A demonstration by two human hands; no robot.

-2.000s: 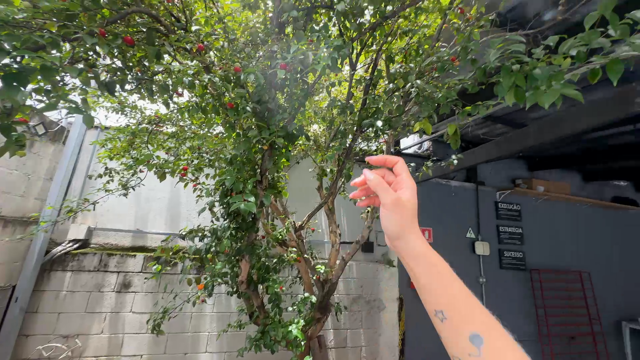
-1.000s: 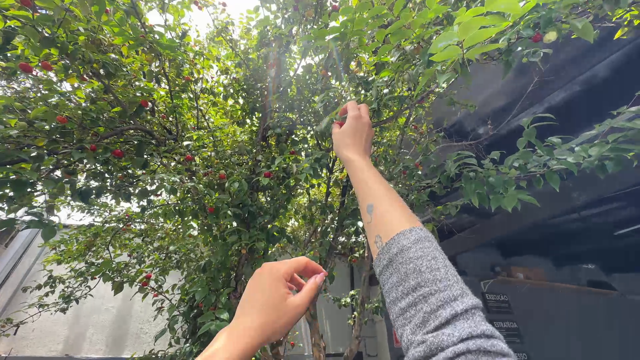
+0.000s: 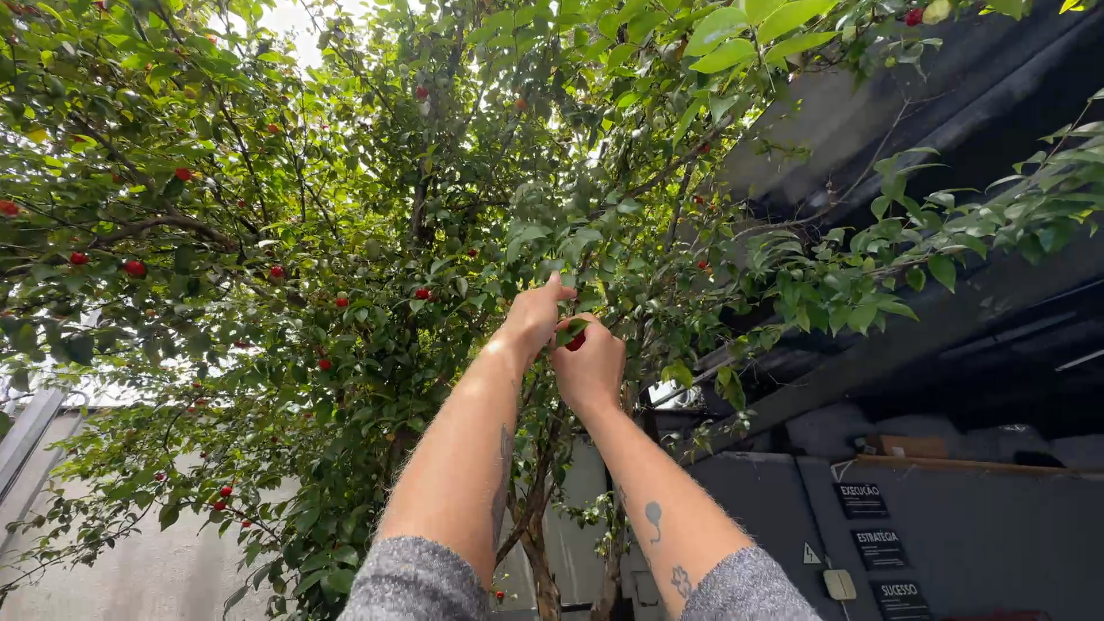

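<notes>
Both hands are raised into the foliage of a fruit tree (image 3: 371, 259). My left hand (image 3: 535, 315) reaches up among the leaves with a finger or thumb pointing upward; whether it grips a twig is hidden. Just right of it and slightly lower, my right hand (image 3: 591, 358) is closed around a red fruit (image 3: 575, 341), with a green leaf over it. The two hands are very near each other. Other small red fruits, such as one at the left (image 3: 134, 268) and one near the centre (image 3: 422, 293), hang among the leaves.
A leafy branch (image 3: 940, 250) extends across the right side under a dark roof (image 3: 992, 336). Below it stands a grey wall (image 3: 975, 517) with dark signs and an electrical box (image 3: 838, 584). A pale wall (image 3: 172, 535) and metal post (image 3: 30, 440) are at left.
My left hand has risen from the lower middle into the leaves beside my right hand. A red fruit now shows in my right hand. The view has tilted upward since the earliest frame.
</notes>
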